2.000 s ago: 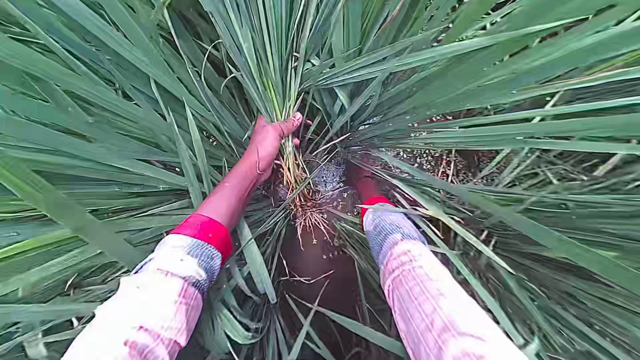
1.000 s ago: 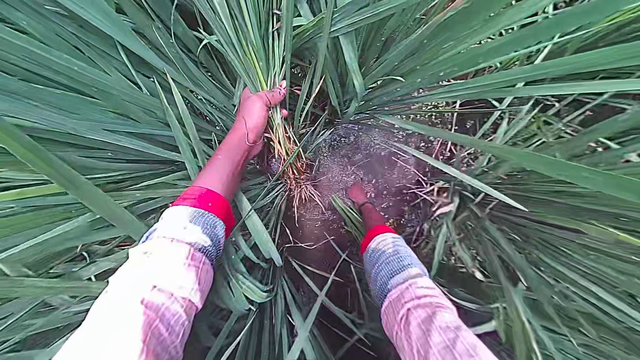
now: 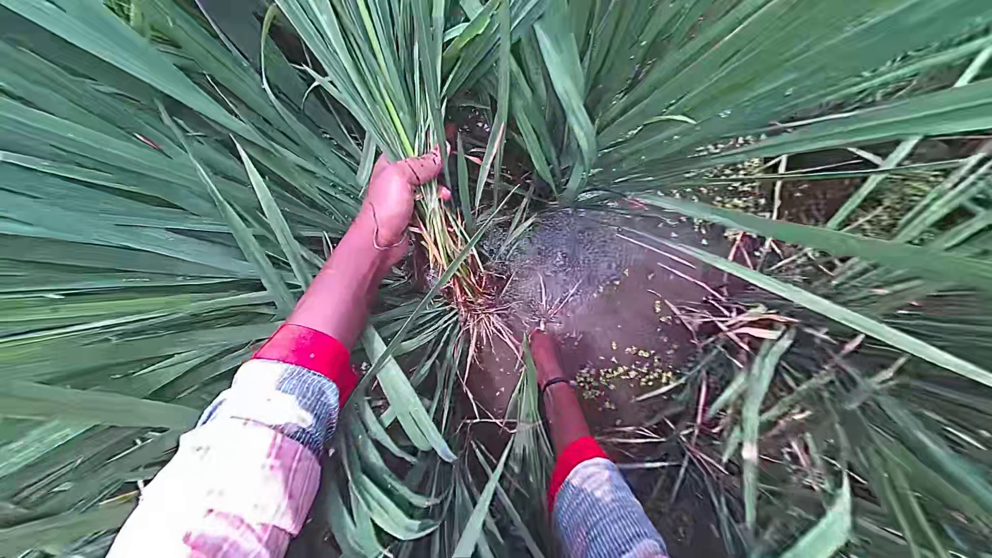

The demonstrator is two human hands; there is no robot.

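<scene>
My left hand (image 3: 399, 194) is closed around a bundle of long green grass-like stems (image 3: 387, 101), left of the middle. Below the fist, the bundle's brown stalk bases and stringy roots (image 3: 484, 310) hang over muddy water (image 3: 612, 287). My right hand (image 3: 542, 345) is lower and to the right, just under the roots, its fingers hidden in the murky water. A dark band circles that wrist. Whether the right hand holds anything cannot be seen; green blades lie beside its wrist.
Tall green blades (image 3: 775, 101) fan out on all sides. At right lie bent and dry stalks (image 3: 759, 325) at the water's edge. Small yellow-green floating plants (image 3: 628, 372) dot the surface near my right wrist.
The right hand was hidden behind the roots, then came out lower right with green blades; now its fingers are in the water. The left hand keeps its hold on the bundle.
</scene>
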